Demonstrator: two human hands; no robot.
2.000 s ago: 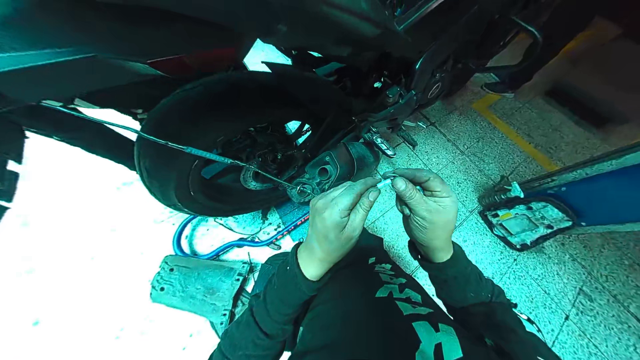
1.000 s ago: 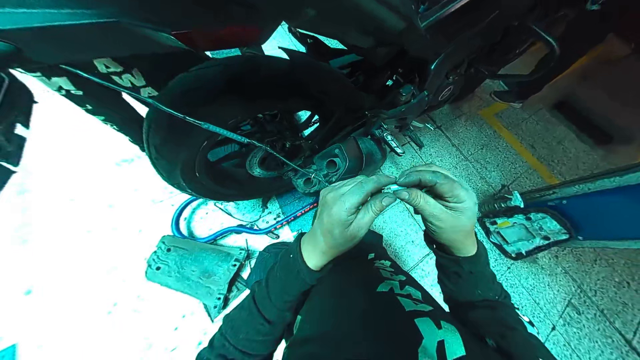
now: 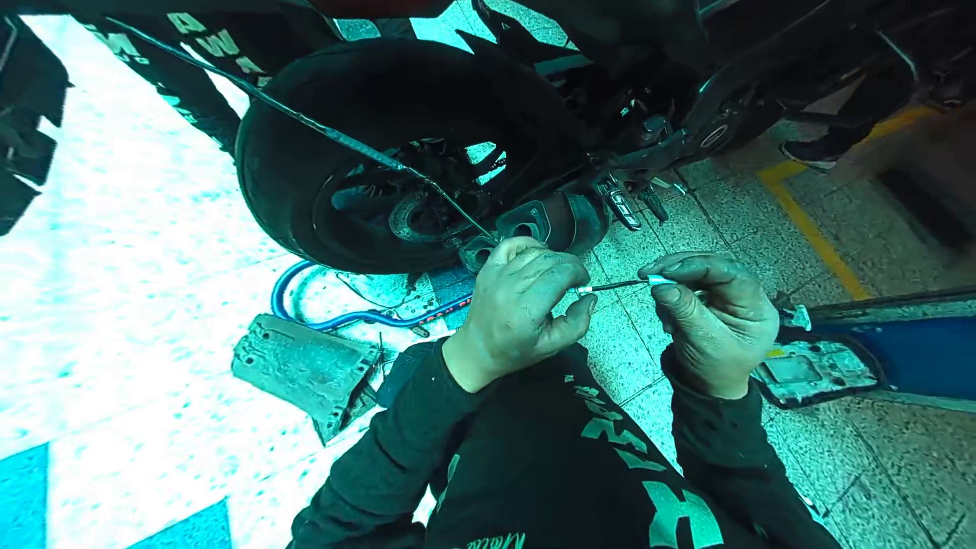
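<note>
Between my hands runs a short dark cable (image 3: 619, 286) with a pale end piece on either side. My left hand (image 3: 526, 305) pinches its left end between thumb and fingers, and my right hand (image 3: 709, 313) grips a whitish sleeve (image 3: 659, 280) at its right end. Behind my left hand are the exhaust outlets (image 3: 526, 225) of a motorcycle and its rear wheel's tyre (image 3: 267, 175). A thin long cable (image 3: 335, 136) slants from the upper left across the wheel and ends near my left hand; whether I touch it is hidden.
A blue hose (image 3: 343, 322) curls on the tiled floor beside a dirty panel (image 3: 297, 366). A tray-like part (image 3: 820, 370) lies by a blue rail (image 3: 923, 354) at right. A person's shoe (image 3: 816, 152) shows at upper right, another person's lettered dark clothing (image 3: 221, 49) at upper left.
My hands have moved apart, and the dark cable now shows between them. At two seconds ago the lettered clothing behind the wheel was not in view.
</note>
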